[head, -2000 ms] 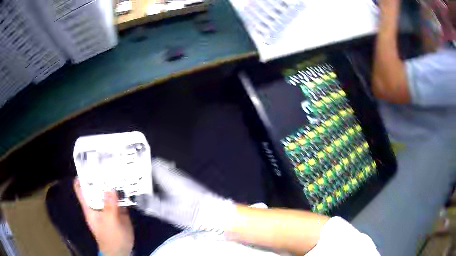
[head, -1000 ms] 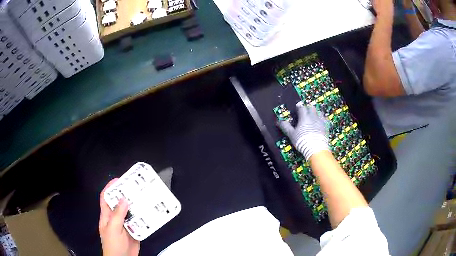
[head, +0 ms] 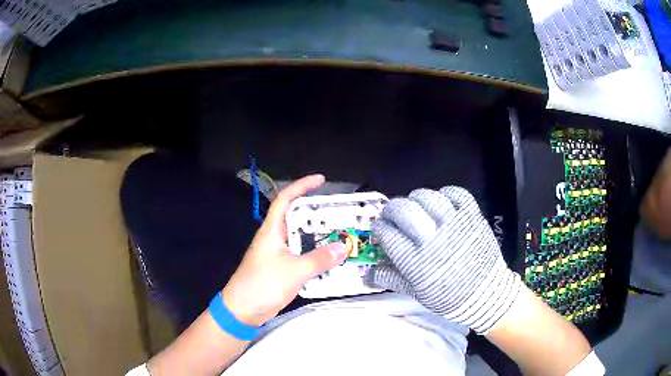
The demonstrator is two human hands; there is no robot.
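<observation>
A white housing shell (head: 335, 283) lies open side up in front of my body. A green circuit board (head: 366, 251) with a yellow part sits inside it. My bare left hand (head: 276, 257), with a blue wrist strap (head: 234, 318), holds the shell's left side, its thumb pressing on the board. My right hand (head: 449, 257), in a grey-and-white striped glove, grips the shell's right side at the board's edge. Its fingertips are partly hidden, so I cannot tell if they touch the board.
A black board tray (head: 519, 176) with rows of green-yellow boards stands at right. A brown carton (head: 88, 257) with white housings is at left. The green bench (head: 294, 33) crosses the top, with black blocks (head: 444, 41) on it. Part of another person's arm (head: 658, 194) shows at far right.
My gloved right hand has come back from the board tray to the shell. The shell now shows its open side with a board in it. The view has swung left.
</observation>
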